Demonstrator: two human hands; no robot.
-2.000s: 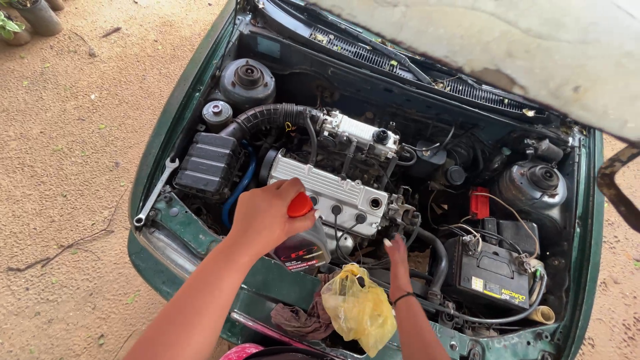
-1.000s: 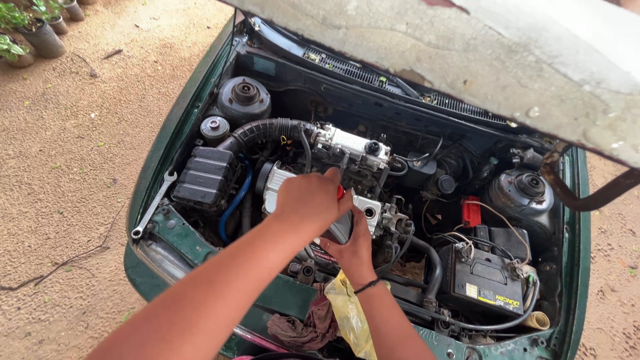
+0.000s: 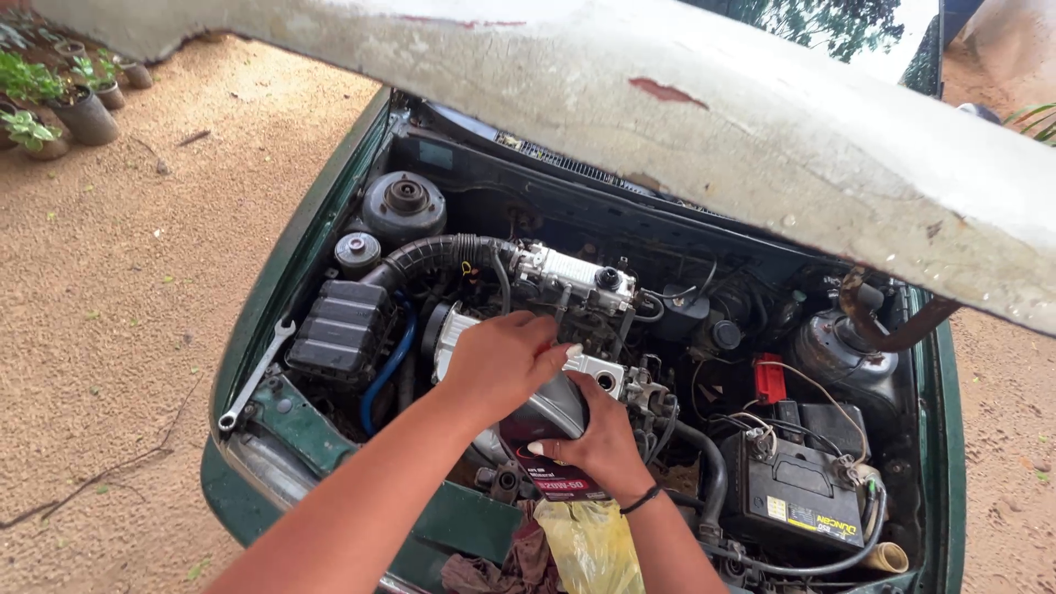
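Observation:
A dark grey motor oil bottle (image 3: 549,417) is tilted over the front of the engine. My right hand (image 3: 601,429) grips its side, thumb across the front. My left hand (image 3: 503,363) is at the bottle's top, fingers curled; the cap is hidden there, so its hold cannot be told. Just right of the bottle, the silver valve cover shows a round open filler hole (image 3: 606,381). Below the bottle lie a yellow plastic bag (image 3: 587,544) and a dark reddish rag (image 3: 528,553) on the car's front edge.
A combination wrench (image 3: 257,375) lies on the left fender edge, beside a black ribbed box (image 3: 340,330). A car battery (image 3: 792,491) with cables is at right. The raised hood (image 3: 660,107) spans above, by a rusty curved metal bar (image 3: 895,326). Potted plants (image 3: 87,115) stand at upper left.
My right hand has moved from the front of the engine bay onto the bottle. My left hand stays at its top. The view has shifted, showing more of the hood.

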